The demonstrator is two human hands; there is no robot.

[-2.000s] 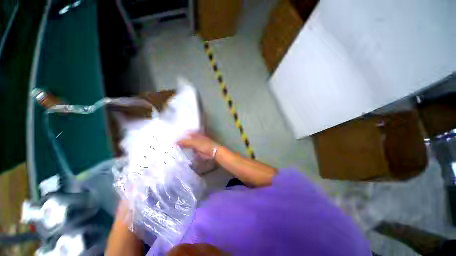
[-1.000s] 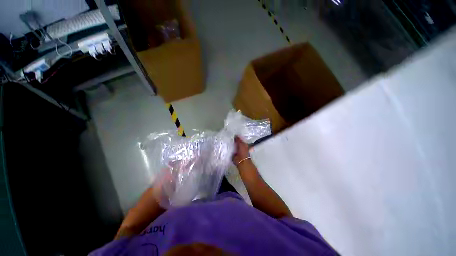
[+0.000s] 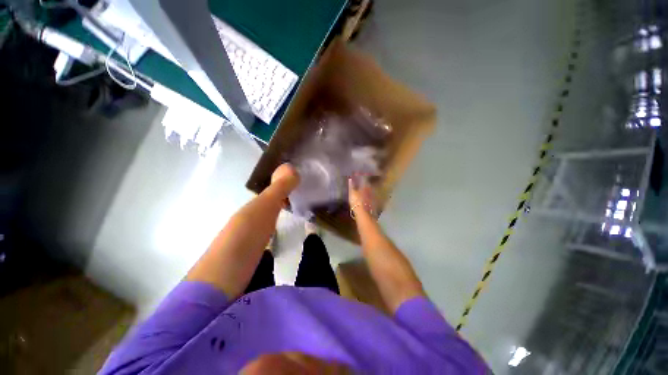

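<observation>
An open brown carton (image 3: 414, 124) stands on the floor in front of me, tilted in the view and partly blurred. A bunch of clear plastic covers (image 3: 316, 174) is in its mouth, and more shiny clear plastic shows behind it. My left hand (image 3: 286, 179) holds the left side of the bunch at the carton's near left edge. My right hand (image 3: 360, 193) is on the right side of the bunch, inside the carton's near edge, with its fingers pointing away from me. Both hands are bare. The fingertips are blurred and partly hidden by the plastic.
A green bench (image 3: 300, 29) with a white keyboard (image 3: 256, 72) and a grey metal post (image 3: 209, 66) is at the upper left, close to the carton. Another brown carton (image 3: 359, 282) is beside my legs. Yellow-black floor tape (image 3: 524, 198) runs along the right.
The view has turned away from the white table. My hands and the clear plastic have moved from above the bare floor to the mouth of the carton.
</observation>
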